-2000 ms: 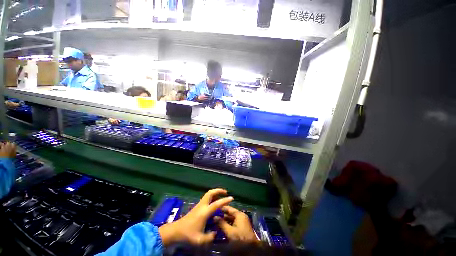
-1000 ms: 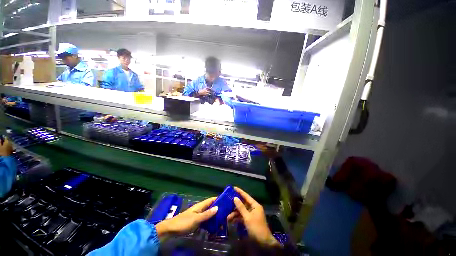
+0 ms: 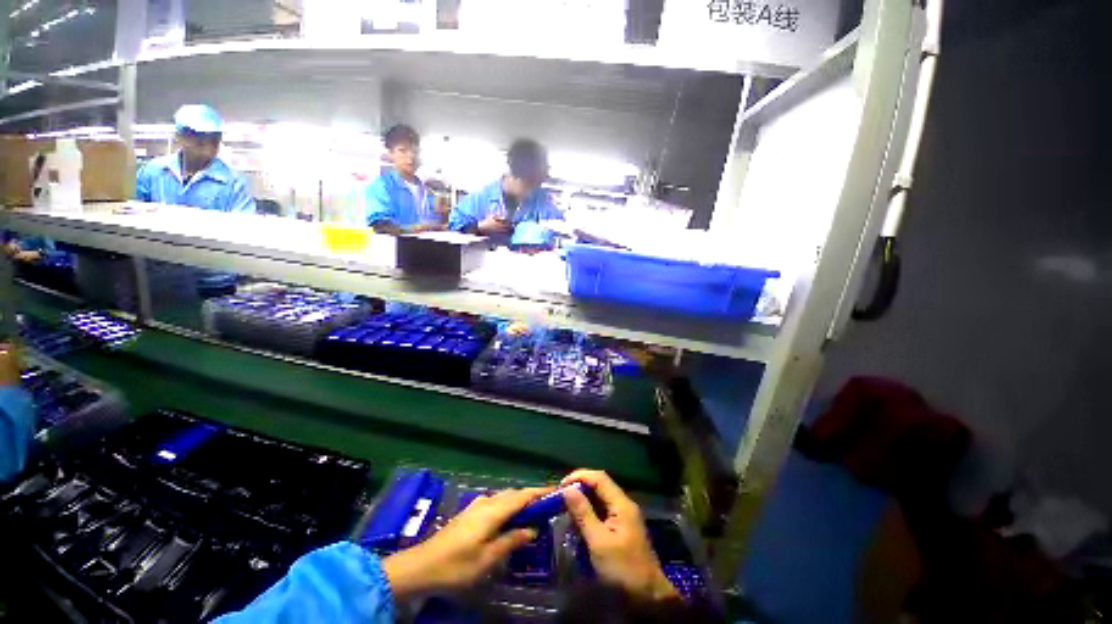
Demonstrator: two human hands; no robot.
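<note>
My left hand (image 3: 470, 544) and my right hand (image 3: 613, 531) both hold a blue phone (image 3: 543, 506) between their fingers, tilted nearly edge-on above the clear tray. The clear blister tray (image 3: 488, 597) lies under my hands, partly hidden by them. A blue part with a white label (image 3: 405, 507) lies in its left end. A keypad phone (image 3: 678, 563) shows in its right end. The large black blister tray (image 3: 281, 488) lies to the left, with one blue cover (image 3: 189, 441) in it.
Across the green belt (image 3: 281, 408) stand trays of phones (image 3: 409, 346). The white shelf above holds a blue bin (image 3: 665, 283), a black box (image 3: 440, 254) and a yellow container (image 3: 346, 237). A neighbour's sleeve (image 3: 15, 427) is at the left edge. Several people in blue are beyond.
Two seconds ago my hands were lower, over the tray. They then raised the blue phone, broad side showing; now it is turned edge-on and slightly lower. A person behind the shelf has moved right.
</note>
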